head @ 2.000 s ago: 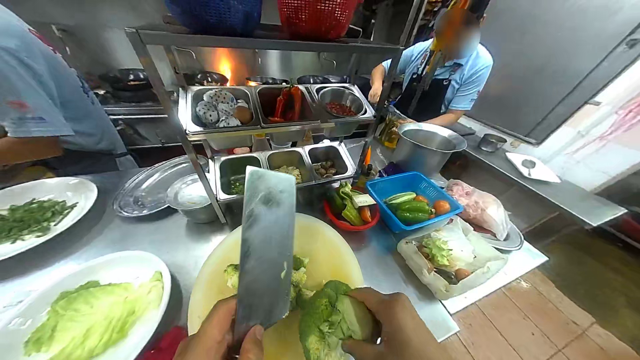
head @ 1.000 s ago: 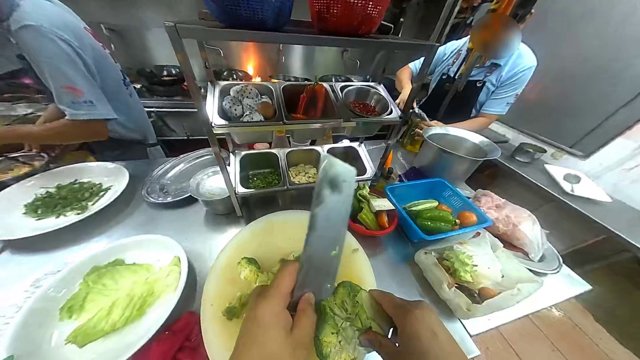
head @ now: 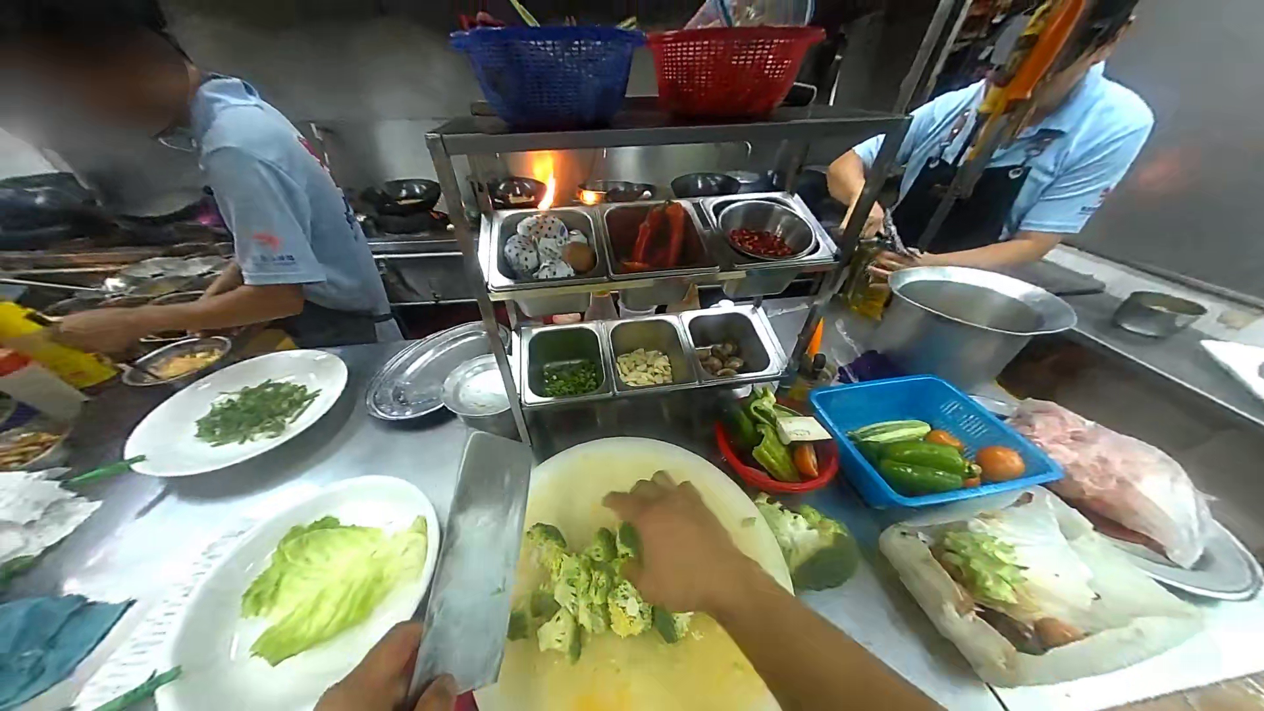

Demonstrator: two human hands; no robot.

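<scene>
My left hand (head: 395, 671) grips the handle of a cleaver (head: 476, 563), its broad blade upright at the left edge of a round pale cutting board (head: 602, 464). Cut broccoli florets (head: 583, 592) lie in a cluster on the board. My right hand (head: 676, 543) reaches in from the right, palm down against the florets' right side, with fingers slightly spread and nothing seen gripped. A larger broccoli piece (head: 815, 543) rests at the board's right edge. Left of the cleaver, a white oval plate (head: 202, 632) holds lettuce leaves (head: 331, 583).
Behind the board stands a metal rack (head: 652, 133) with ingredient pans. To the right are a red basket (head: 731, 464), a blue basket (head: 839, 395), a vegetable-filled bag (head: 918, 592) and a large pot (head: 978, 316). One person (head: 286, 197) works at left, another (head: 1066, 168) behind the pot.
My right hand has let go of the large broccoli piece, which was over the board and now lies at its right edge. The cleaver has moved left, away from the florets. The view has shifted.
</scene>
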